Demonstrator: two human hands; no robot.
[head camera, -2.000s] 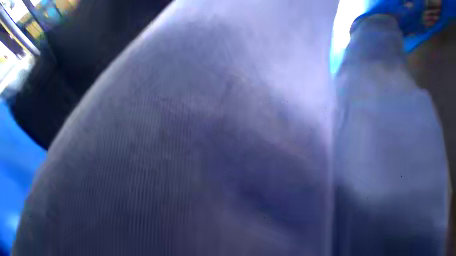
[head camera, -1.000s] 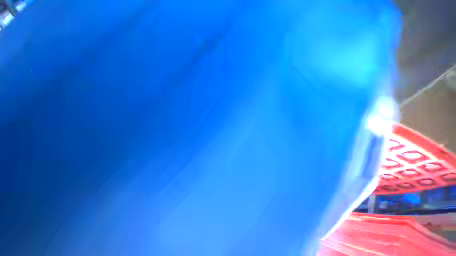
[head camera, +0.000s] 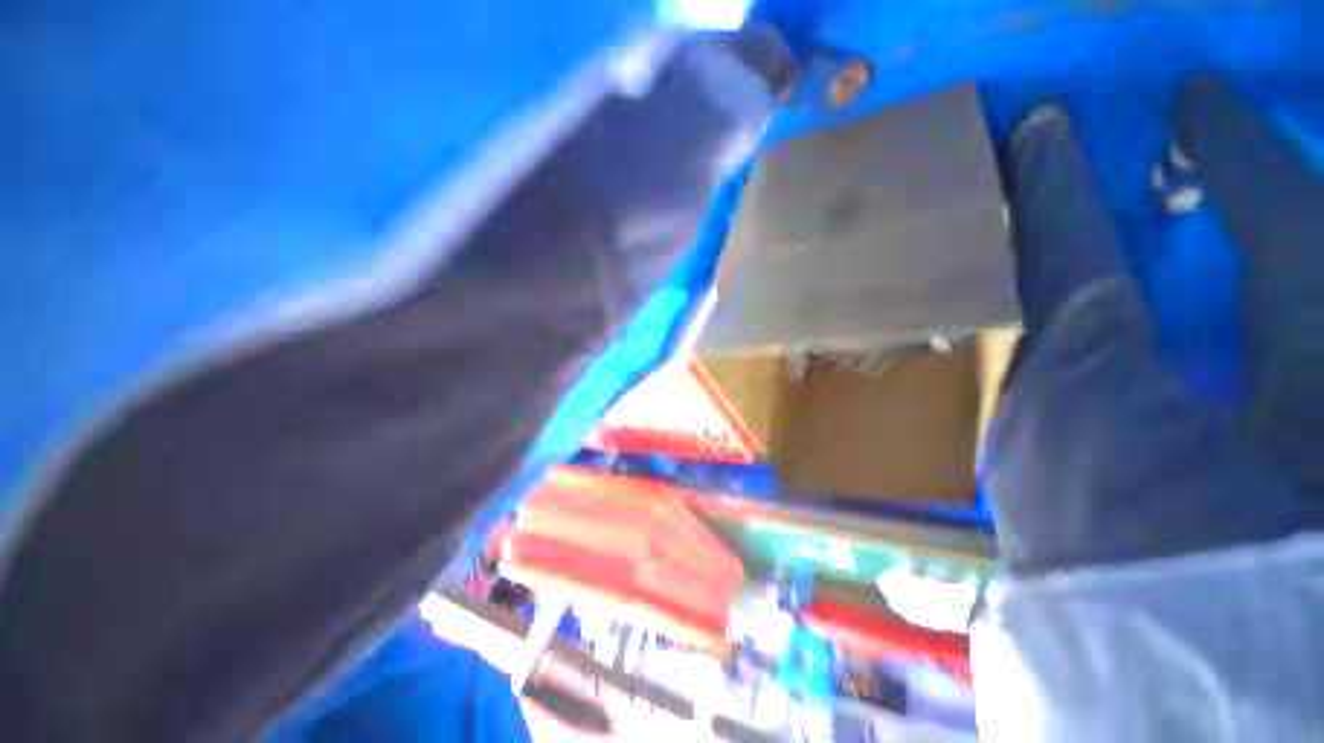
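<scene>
Neither of my hands is in view. A large brown cardboard box (head camera: 871, 218) stands near the middle, with one broad side or flap towards me and its opening showing a bare brown inside. A red plastic tray (head camera: 675, 418) lies left of the opening, partly hidden behind blue cloth and a trouser leg. Below it is a thick orange-red pile of stacked trays (head camera: 624, 549). The picture is tilted and blurred.
A grey trouser leg (head camera: 436, 363) and foot fill the left. Another person's legs in dark trousers (head camera: 1118, 407) and a pale garment (head camera: 1162, 639) are at the right. Blue floor (head camera: 929, 37) shows above. A cluttered bench (head camera: 857, 559) with red items lies below.
The view has swung off the close blue cloth. The carton, the trouser leg and another person's legs now show, and the red trays appear further left.
</scene>
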